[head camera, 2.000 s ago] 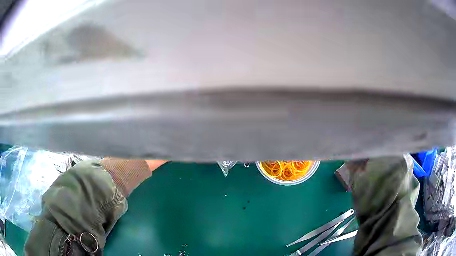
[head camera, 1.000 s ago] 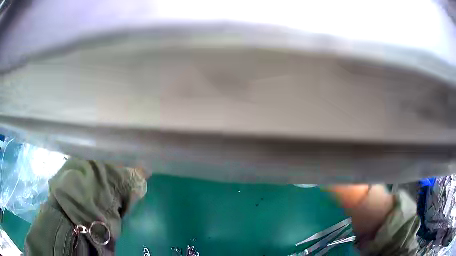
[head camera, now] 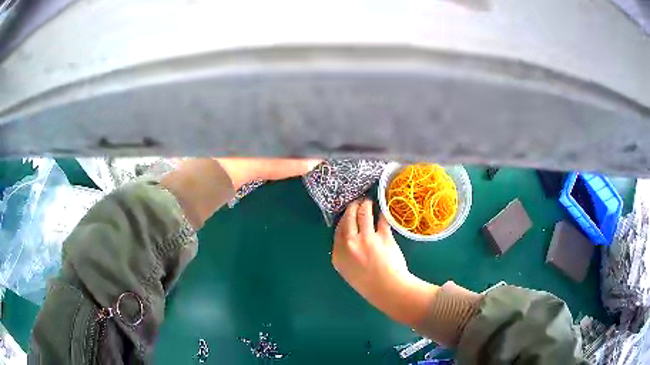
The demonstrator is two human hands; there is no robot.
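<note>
A clear plastic bag of small silver hardware (head camera: 342, 184) lies on the green table at the centre, its far part hidden by a pale overhead band. My right hand (head camera: 370, 260) is at the bag's near right edge, fingertips against it; whether they pinch it is unclear. My left hand (head camera: 274, 169) reaches to the bag's left side, partly cut off by the band, and its fingers are hard to make out. A round tub (head camera: 464, 207) of orange-yellow rubber bands (head camera: 422, 198) stands just right of the bag.
A blue tray (head camera: 595, 207) and two grey-brown blocks (head camera: 507, 227) are at the right. Crinkled bags (head camera: 35, 235) lie at the left, silvery bundles (head camera: 627, 267) at the right edge. Small metal parts (head camera: 264, 347) lie at the near edge. Tweezers (head camera: 413, 348) are partly under my right sleeve.
The overhead band covers less, so the hardware bag, tub, blocks and blue tray show more. My right hand has moved left and inward to the bag. My left arm reaches farther right.
</note>
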